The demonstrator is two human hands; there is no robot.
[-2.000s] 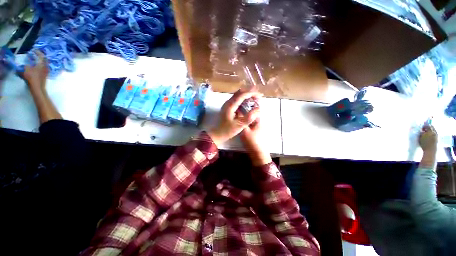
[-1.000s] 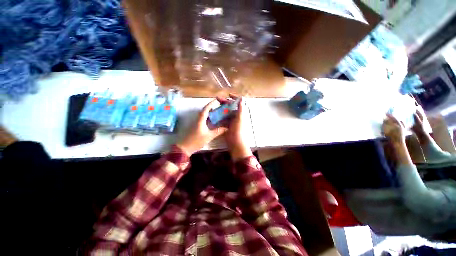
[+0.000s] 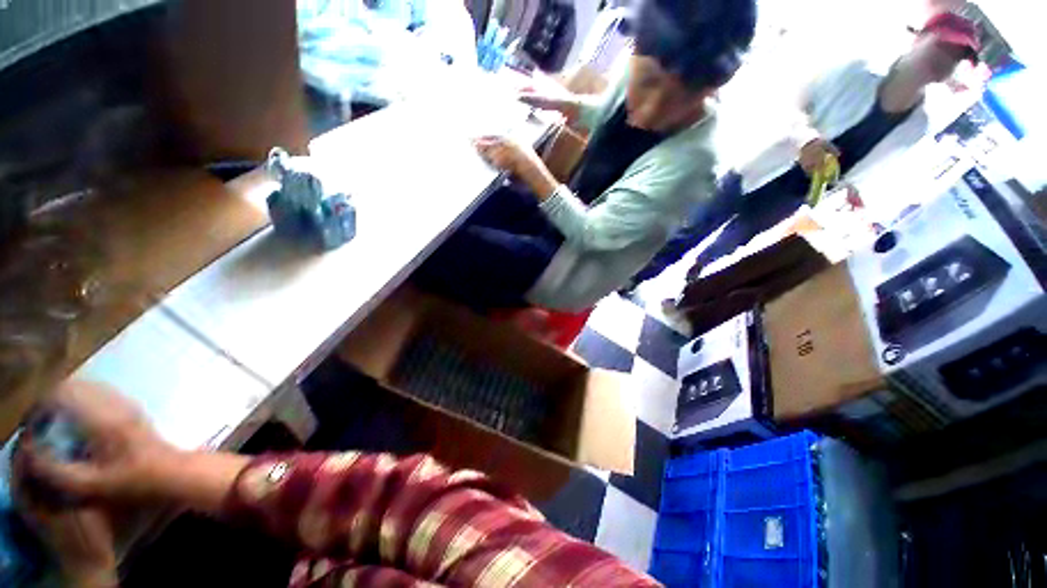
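Note:
My right hand (image 3: pixel 115 442) is at the lower left, blurred, with its fingers closed around a small blue-grey pack (image 3: pixel 60 439). Part of my left hand (image 3: pixel 78 546) shows just below it, blurred and near the picture's left edge; its grip cannot be made out. A clump of dark teal-blue bundles (image 3: pixel 310 207) with a loop sticking up lies on the white table (image 3: pixel 247 304), beyond my hands and beside the large carton.
The large brown carton (image 3: pixel 218 86) fills the upper left. A person (image 3: pixel 626 195) sits along the table; another (image 3: pixel 850 115) stands behind. An open carton (image 3: pixel 494 391) is beside the table, with blue crates (image 3: pixel 764 511) and printed boxes (image 3: pixel 947 287) at right.
The view has swung right, so my hands and the pack now show at the lower left. The row of finished packs, phone and cord pile have left the picture. Floor boxes and crates have appeared.

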